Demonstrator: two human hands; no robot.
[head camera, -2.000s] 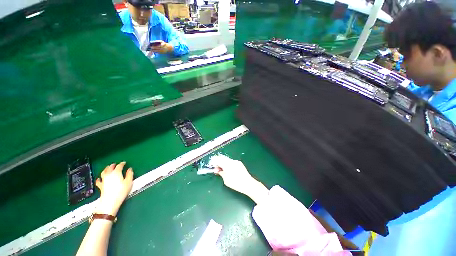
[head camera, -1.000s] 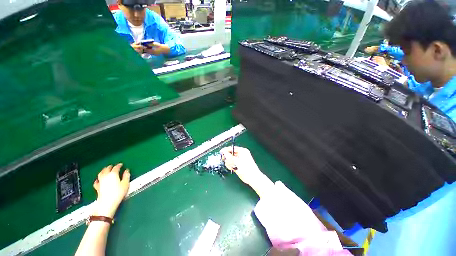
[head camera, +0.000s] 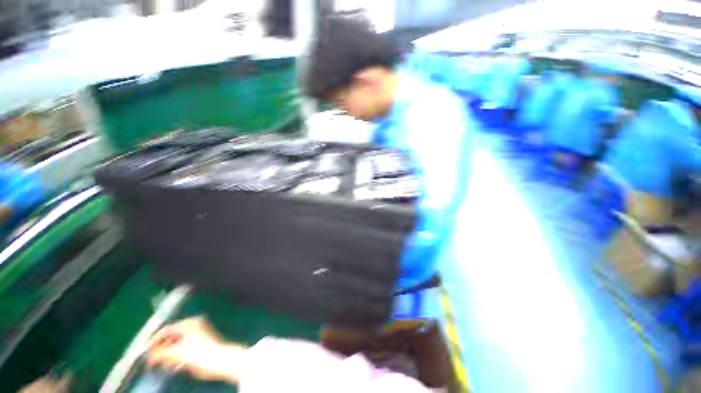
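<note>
The frame is strongly blurred. My right hand (head camera: 184, 349), below a pale pink sleeve, is beside the white rail (head camera: 146, 338) at the lower left. A pale blurred patch shows just under its fingers; I cannot tell whether the hand holds anything. A blurred bit of skin at the bottom left corner looks like my left hand (head camera: 46, 384), mostly cut off by the edge. Phones (head camera: 315, 173) lie on top of the tall black stack of foam trays (head camera: 261, 246), beyond my right hand.
A person in a blue smock (head camera: 430, 146) stands or sits right behind the stack. A brown cardboard box (head camera: 415, 349) is below the bench edge. Several more people in blue are at the right, past a bright floor aisle (head camera: 523, 276). A green bench surface is at left.
The view has swung to the right, so the stack now stands left of centre. The tweezers seen upright in my right hand, the scrap pile and the phones on the belt no longer show clearly.
</note>
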